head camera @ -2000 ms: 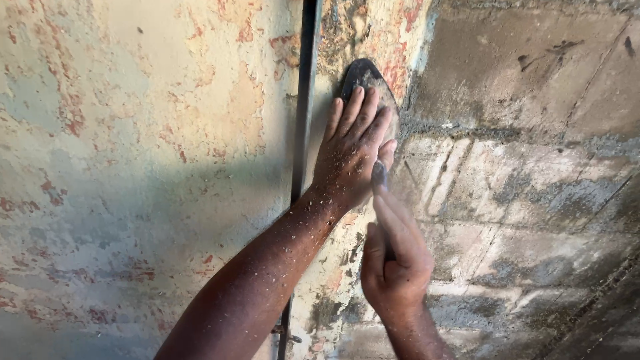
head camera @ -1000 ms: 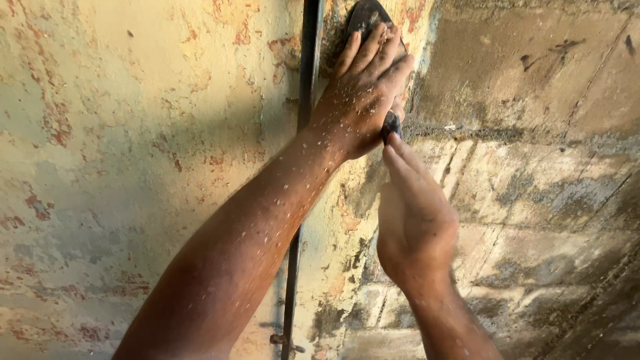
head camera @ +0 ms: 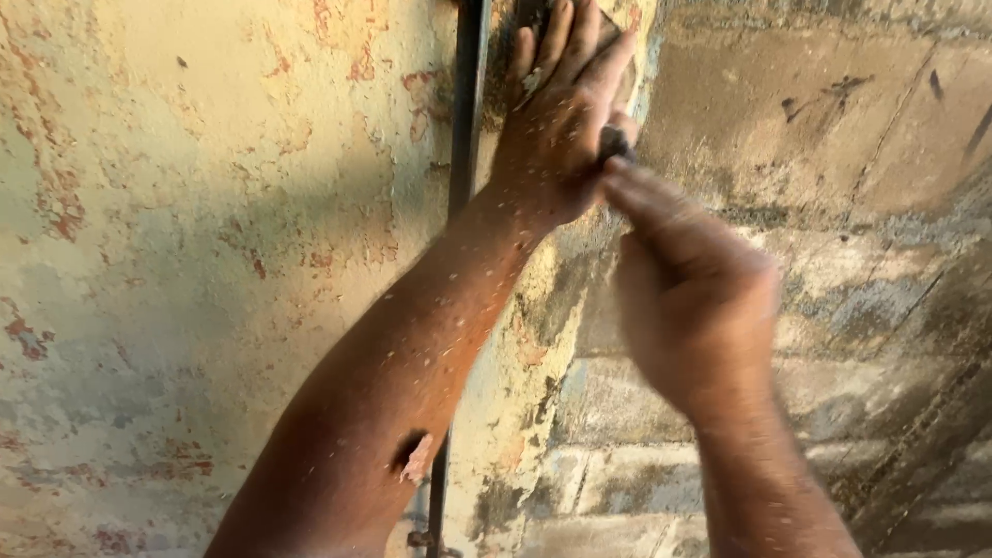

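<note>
A flat, dark-tipped bladed tool (head camera: 612, 35) lies against the strip of flaking painted wall, its tip cut off by the top of the view. My left hand (head camera: 562, 108) presses on it with straight, slightly spread fingers, the thumb at its right side. At the tool's dark lower end (head camera: 614, 143) are the fingertips of my right hand (head camera: 690, 287), which is blurred; its grip is partly hidden. Pale flecks cover my left forearm, and a larger paint flake (head camera: 416, 459) sits near the elbow.
A narrow dark metal bar (head camera: 467, 101) runs upright just left of my left hand, with a small rusty fitting (head camera: 419, 538) low down. Left of it is a surface with peeling yellowish paint (head camera: 194, 232). Bare, stained block wall (head camera: 806, 116) fills the right side.
Both hands and the tool have moved up along the wall strip, and the blade's tip has left the view. The larger paint flake now shows on my left forearm.
</note>
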